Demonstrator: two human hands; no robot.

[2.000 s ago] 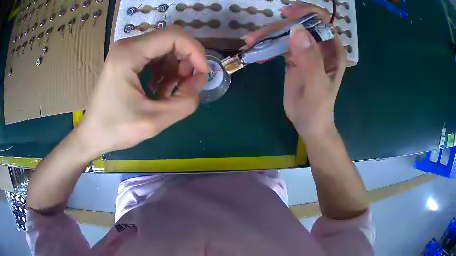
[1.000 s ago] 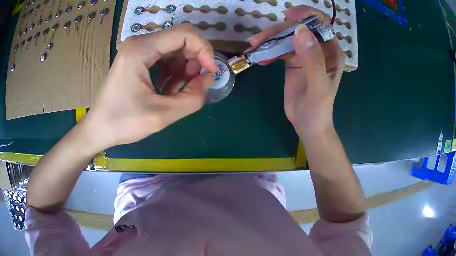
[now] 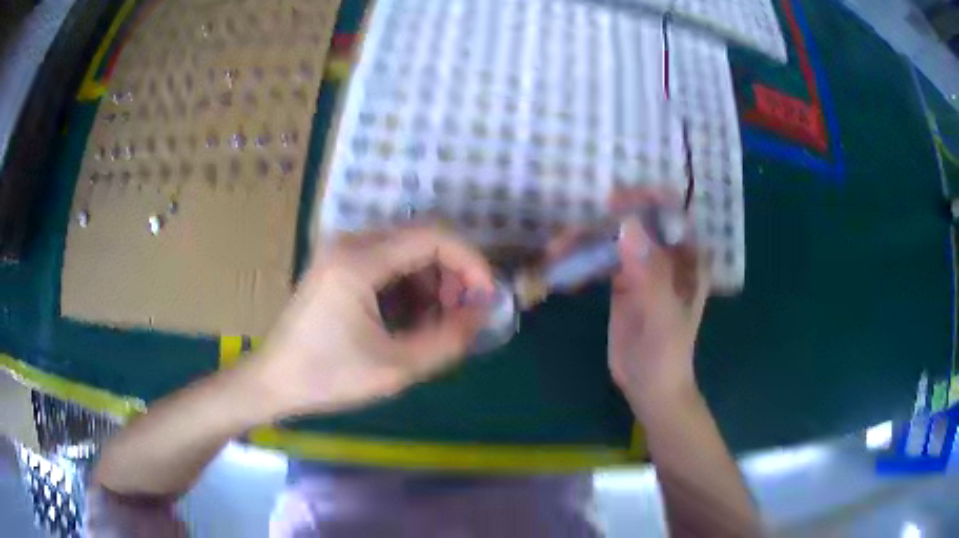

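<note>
The frame is blurred. My right hand (image 3: 660, 299) holds the slim silver-grey wired tool (image 3: 585, 265), its brass tip (image 3: 529, 286) pointing left at the round fixture. A thin red and black lead rises from the tool's rear. My left hand (image 3: 368, 331) has thumb and forefinger pinched together over the round fixture (image 3: 497, 321), which is partly hidden by the fingers. What lies between the fingertips is too blurred to tell. The white foam tray (image 3: 526, 116) with rows of slots lies behind both hands.
A brown cardboard sheet (image 3: 174, 263) with rows of small silver parts lies at left. Another white slotted tray (image 3: 759, 23) is at the far edge. Red and blue tape (image 3: 789, 116) marks the green mat at the far right. Yellow tape (image 3: 442, 450) runs along the near edge.
The view has tilted up, so hands, fixture and trays sit lower and more of the foam tray and cardboard shows. The hands keep about the same pose at the fixture.
</note>
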